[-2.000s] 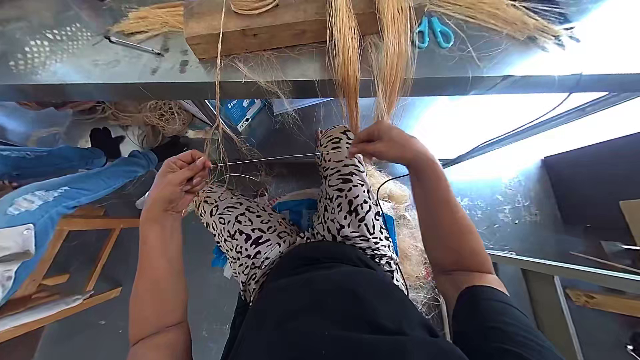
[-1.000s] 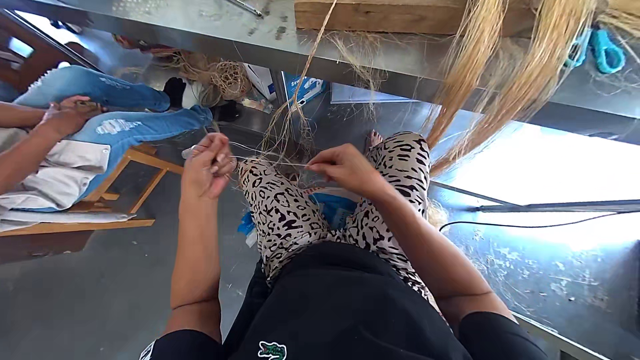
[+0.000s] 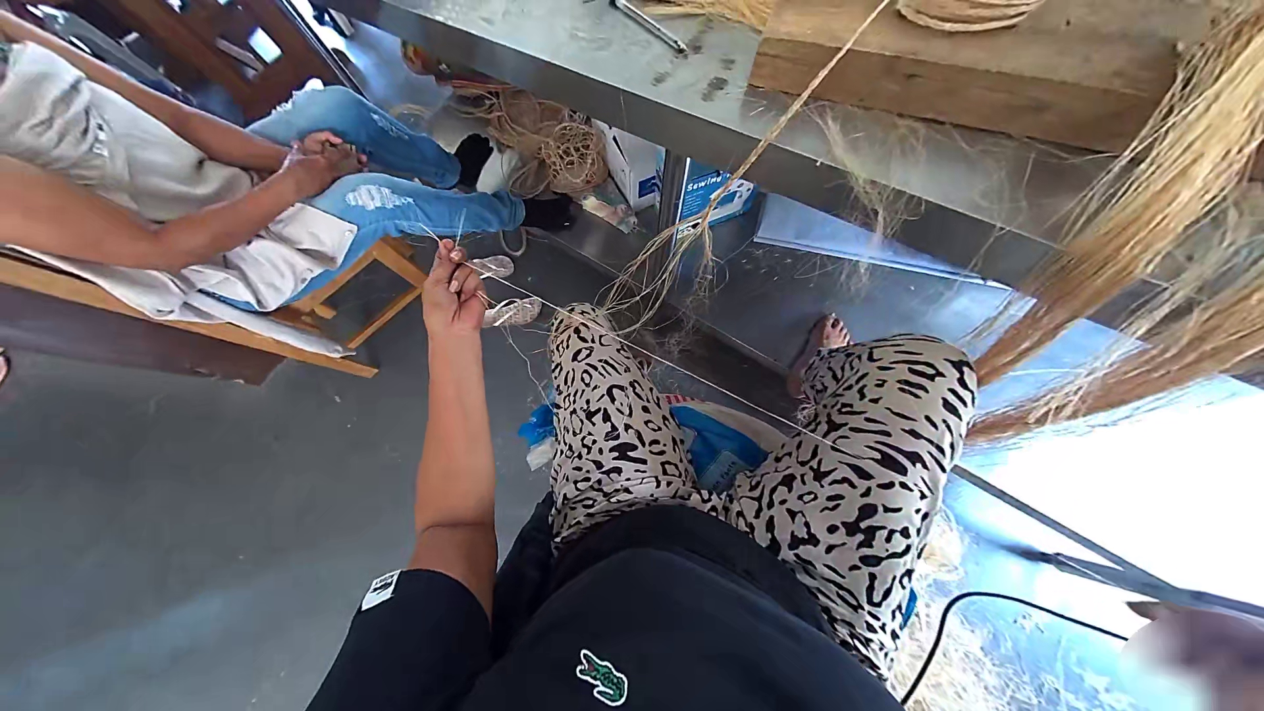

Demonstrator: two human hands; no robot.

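Observation:
My left hand (image 3: 454,291) pinches a thin pale fibre strand (image 3: 691,373) between thumb and fingers, left of my knee. The strand runs taut down to the right across my thighs toward my right hand (image 3: 1200,652), a blur at the lower right edge; its fingers are too blurred to read. A twisted fibre cord (image 3: 780,123) hangs over the bench edge and ends in loose, frayed strands above my knee. Long bundles of straw-coloured fibre (image 3: 1126,267) hang from the bench at the right.
A metal bench (image 3: 583,74) carries a wooden block (image 3: 968,84), a coil of cord (image 3: 973,10) and a metal tool (image 3: 649,25). Tangled cord (image 3: 563,148) and a blue-white box (image 3: 716,197) lie beneath. A seated person (image 3: 197,188) is at the left. A black cable (image 3: 1007,597) curves at lower right.
My right hand has moved from near my left hand out to the far right, and the strand now stretches across my thighs. The view has swung left.

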